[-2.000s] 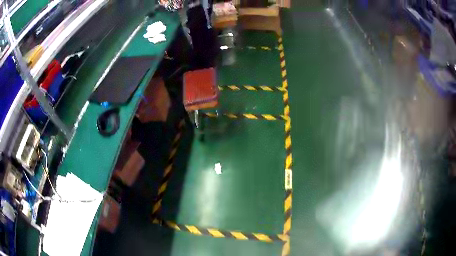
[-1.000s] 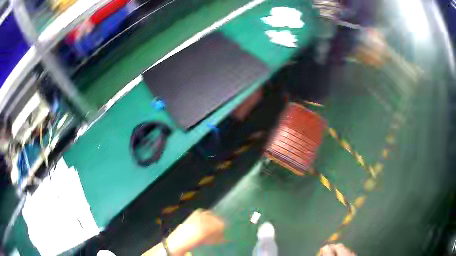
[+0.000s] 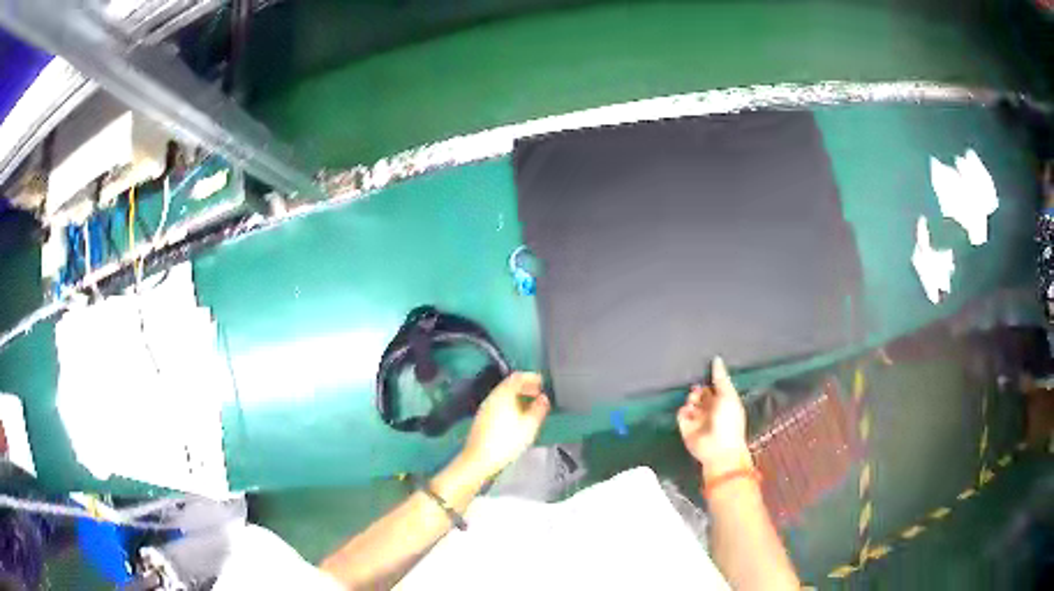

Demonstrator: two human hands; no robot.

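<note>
A large black mat [image 3: 693,254] lies flat on the green bench [image 3: 301,404]. My left hand [image 3: 509,421], bare with a dark band at the wrist, is by the mat's near left corner, its fingers partly curled. My right hand [image 3: 714,418], bare with a red band at the wrist, is at the mat's near edge, one finger extended onto it. Whether either hand grips the mat is unclear. A black cable coil [image 3: 433,372] lies left of the mat, close to my left hand.
White paper sheets [image 3: 145,387] lie on the bench at left, and crumpled white pieces [image 3: 965,196] at far right. A small blue item [image 3: 522,272] touches the mat's left side. A red stool [image 3: 809,450] stands below the bench's near edge. Wired equipment [image 3: 104,173] is at upper left.
The view has turned and come closer to the bench, so the mat is now central. Both hands have come up from the lower edge of the picture to the mat's near side.
</note>
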